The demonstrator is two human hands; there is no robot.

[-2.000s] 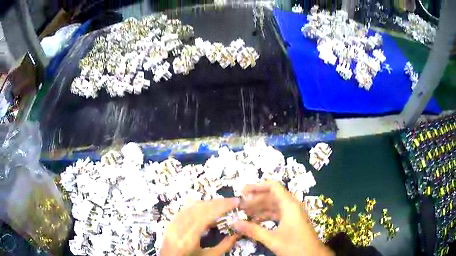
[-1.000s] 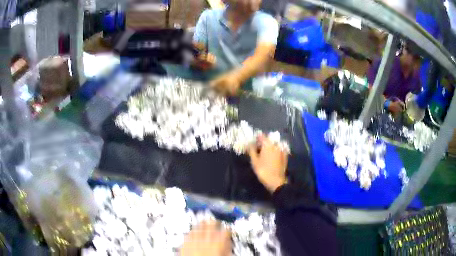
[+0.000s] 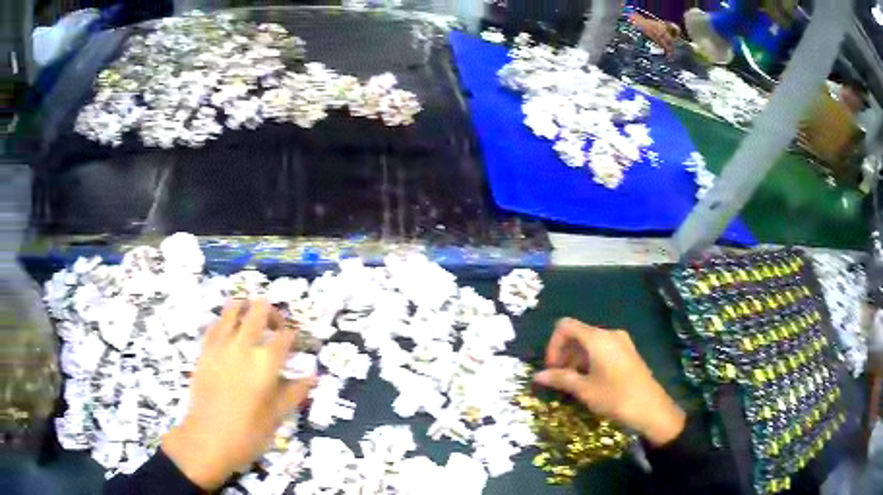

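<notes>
A large loose pile of white plastic inserts [image 3: 416, 329] lies nearest me on the dark green bench. My left hand [image 3: 242, 382] is over the left-middle of the pile, fingers spread and touching pieces; a white piece shows by its thumb, and I cannot tell if it is gripped. A small heap of gold brass contacts [image 3: 576, 440] lies right of the pile. My right hand [image 3: 605, 372] is at the upper edge of this heap, thumb and forefinger curled close together; whether a contact is between them is too small to tell.
A black mat [image 3: 290, 184] beyond a blue edge carries fitted inserts [image 3: 203, 82]. A blue sheet [image 3: 542, 184] holds more white pieces. A grey post [image 3: 765, 135] rises at right, above rows of dark units [image 3: 765, 348]. Another person's hand [image 3: 655, 31] shows top right.
My right hand has come back from the cluster on the black mat to the brass heap. My left hand is further left over the white pile. The view has tilted down; the person opposite is out of view.
</notes>
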